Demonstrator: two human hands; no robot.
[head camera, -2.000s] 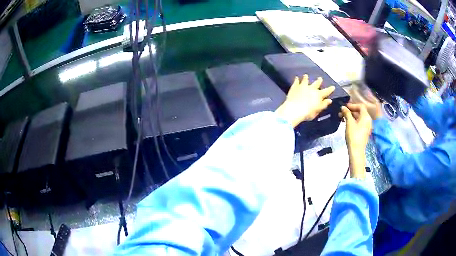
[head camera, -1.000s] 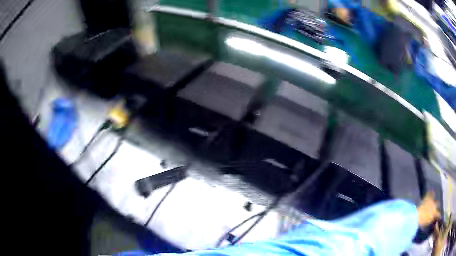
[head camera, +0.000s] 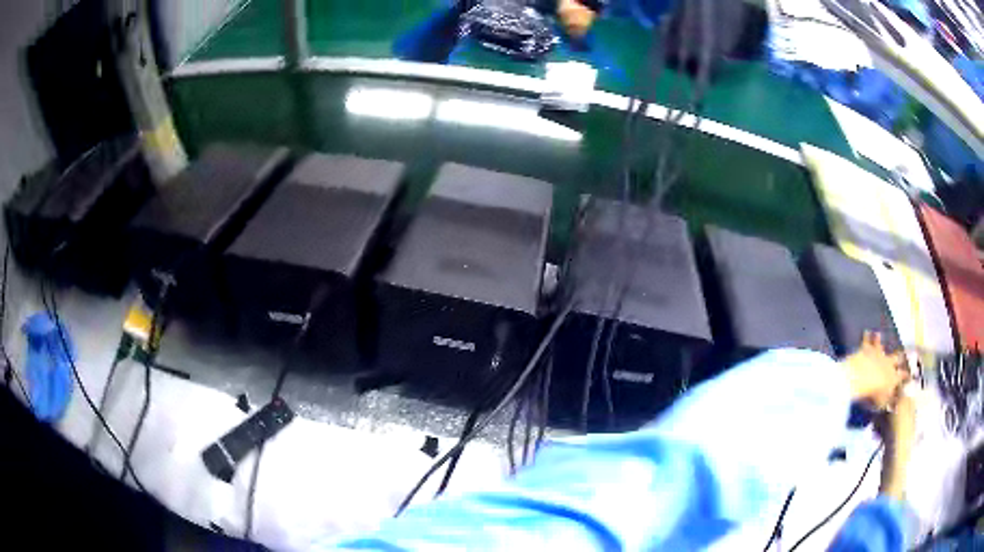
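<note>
A row of black box speakers (head camera: 469, 232) runs across the bench. The rightmost speaker (head camera: 852, 297) is at my hands. My left hand (head camera: 874, 372) is at that speaker's front right corner, with my sleeve crossing in front of the neighbouring units. My right hand (head camera: 898, 415) is raised just below and beside it, partly overlapped. Both hands are small and blurred, so I cannot tell what the fingers hold. Thin black leads (head camera: 847, 501) lie on the bench below my hands.
Grey-black cables (head camera: 637, 162) hang over the middle speakers. A remote control (head camera: 248, 437), crumpled blue item (head camera: 46, 367) and small yellow-white item (head camera: 138, 323) lie at left. Pale boards (head camera: 863, 216) and a red-brown pad (head camera: 958, 259) are at right. Another person's hand (head camera: 575, 15) shows beyond the green belt.
The view swung left and has come partly back, so my hands now show at the far right. My left hand was spread on the rightmost speaker's top; it is now at its front corner, close to my right hand.
</note>
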